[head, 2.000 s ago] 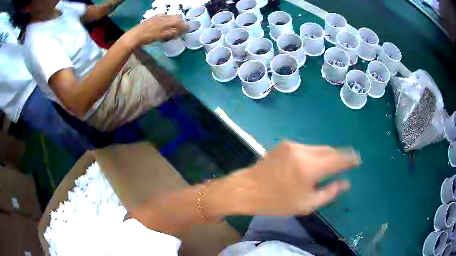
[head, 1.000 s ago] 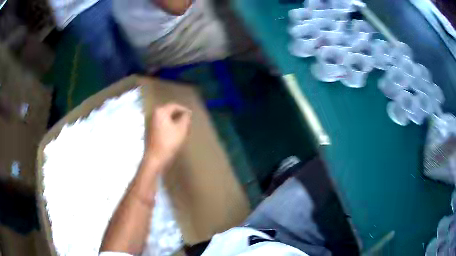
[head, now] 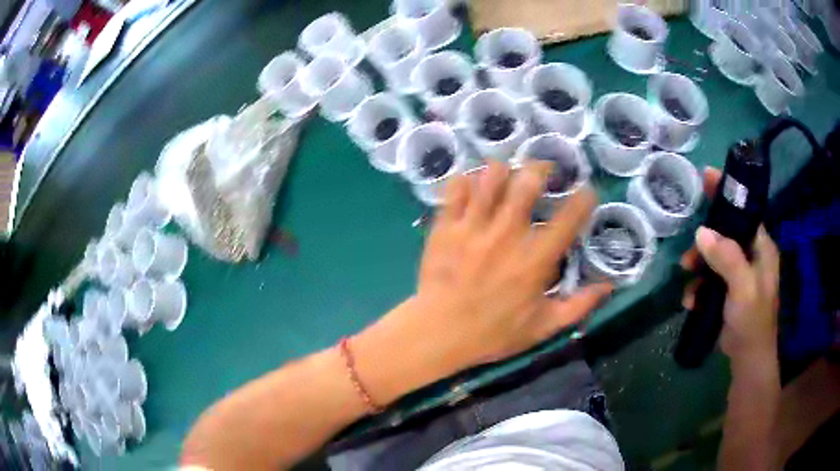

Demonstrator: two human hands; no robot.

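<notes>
White fan housings (head: pixel 431 156) stand in a cluster on the green bench, with dark parts inside. My left hand (head: pixel 502 258) reaches over the near edge of the cluster, palm down, fingers bent at the rims and thumb out to the right. What lies under its palm is hidden, so a grip cannot be made out. My right hand (head: pixel 746 285), at the right, is closed around a black electric screwdriver (head: pixel 732 212) with a small light label, held upright and tilted. A housing with radial spokes (head: pixel 619 244) stands between my hands.
A clear bag of grey screws (head: pixel 230 184) lies left of the cluster. More white housings (head: pixel 110 368) stand at the far left, others (head: pixel 774 78) at the upper right. A tan cardboard sheet (head: pixel 562 17) lies at the back. The bench's near edge runs below my left hand.
The view has swung from the carton of white parts to the housings on the bench. My left hand has moved from the carton to the housings. My right hand with the screwdriver has come into view.
</notes>
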